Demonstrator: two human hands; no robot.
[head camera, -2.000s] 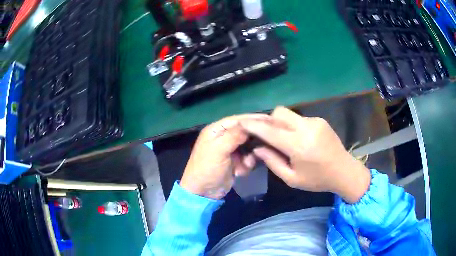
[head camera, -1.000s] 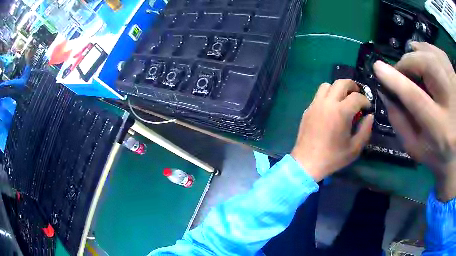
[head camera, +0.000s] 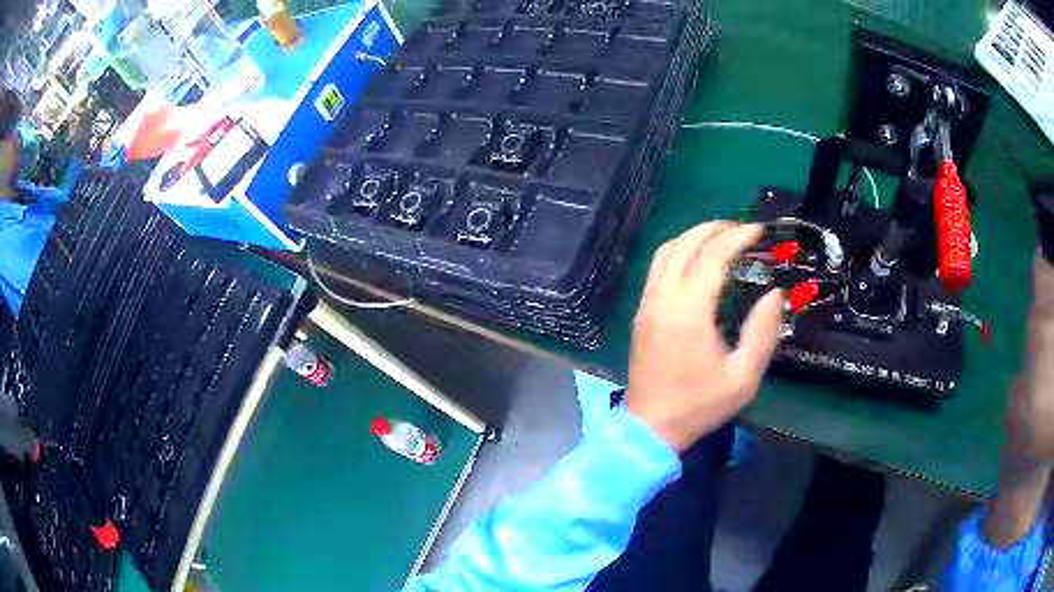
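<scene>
The black press fixture (head camera: 861, 364) stands on the green bench at the right. Its thick red press handle (head camera: 952, 226) hangs down from the silver lever at the back plate. My left hand (head camera: 699, 330) is at the fixture's left side, fingers and thumb spread around the two red-tipped left toggle clamps (head camera: 800, 296); the fingers partly cover the clamps' silver ends. The right toggle clamp (head camera: 957, 315) has a thin rod and red tip. My right hand (head camera: 1032, 393) is blurred and cut off at the right edge; a dark shape shows by its fingers, and its grip is unclear.
A thick left tray stack (head camera: 462, 260) lies left of the fixture, a few ringed modules in its pockets. Behind it is a blue box (head camera: 335, 110). Red-capped bottles (head camera: 407, 441) lie on the lower green shelf (head camera: 335, 497). A white slotted object (head camera: 1023, 52) is at top right.
My right hand has left the fixture and moved to the right edge, uncovering the red handle. My left hand has drawn slightly left and opened wider. Earlier, both hands were together before the bench.
</scene>
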